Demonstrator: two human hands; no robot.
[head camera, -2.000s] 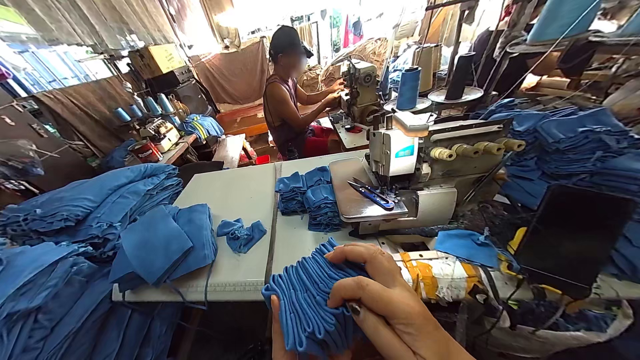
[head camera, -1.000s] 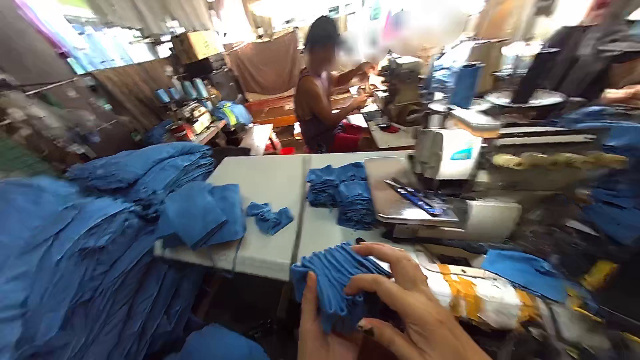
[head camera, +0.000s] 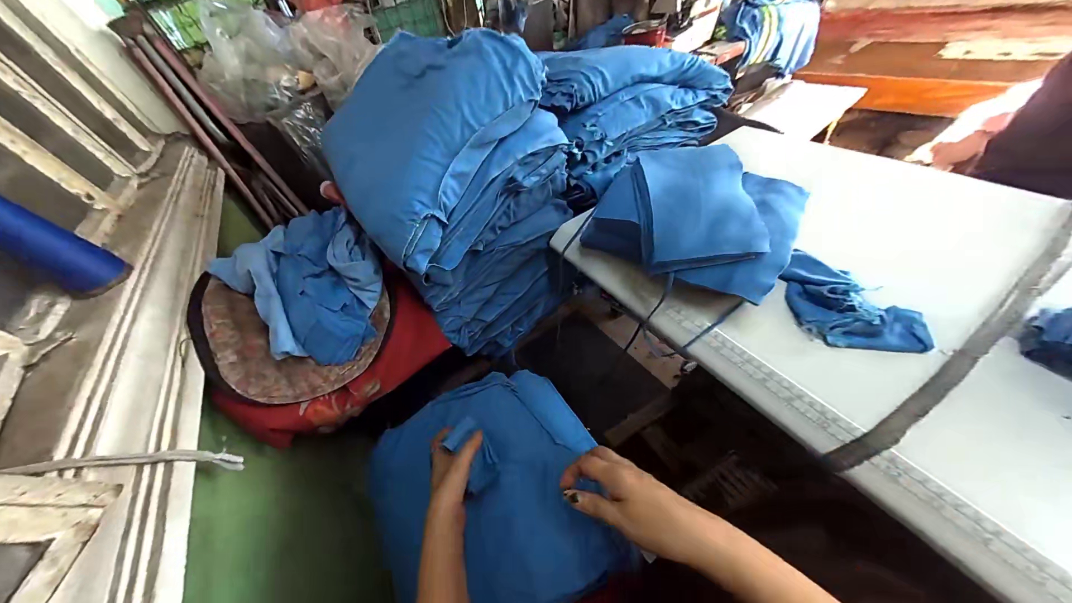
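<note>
Low in the head view, my left hand (head camera: 456, 465) grips a small piece of folded blue cloth (head camera: 479, 469). Beneath both hands lies a stack of blue fabric pieces (head camera: 502, 536). My right hand (head camera: 607, 490) is at the right side of this stack, thumb and fingers bent near its surface; whether it pinches a ply of cloth cannot be told. Beyond the hands rises a big folded pile of blue fabric (head camera: 444, 142). Flat cut blue pieces (head camera: 699, 209) rest on the corner of the white table (head camera: 946, 218), beside a crumpled blue piece (head camera: 854, 310).
A round cushioned seat (head camera: 251, 360) on red cloth (head camera: 410, 327) bears crumpled blue fabric (head camera: 310, 285). Along the left runs a white window frame (head camera: 134, 335) with a blue roll (head camera: 59, 243). Clear plastic bags (head camera: 251, 59) stand behind. Part of a person (head camera: 1022, 126) shows at the far right.
The view has swung far left and down; the sewing machine is out of view. The pleated blue bundle held between both hands earlier is no longer seen there; the hands are now over the fabric stack.
</note>
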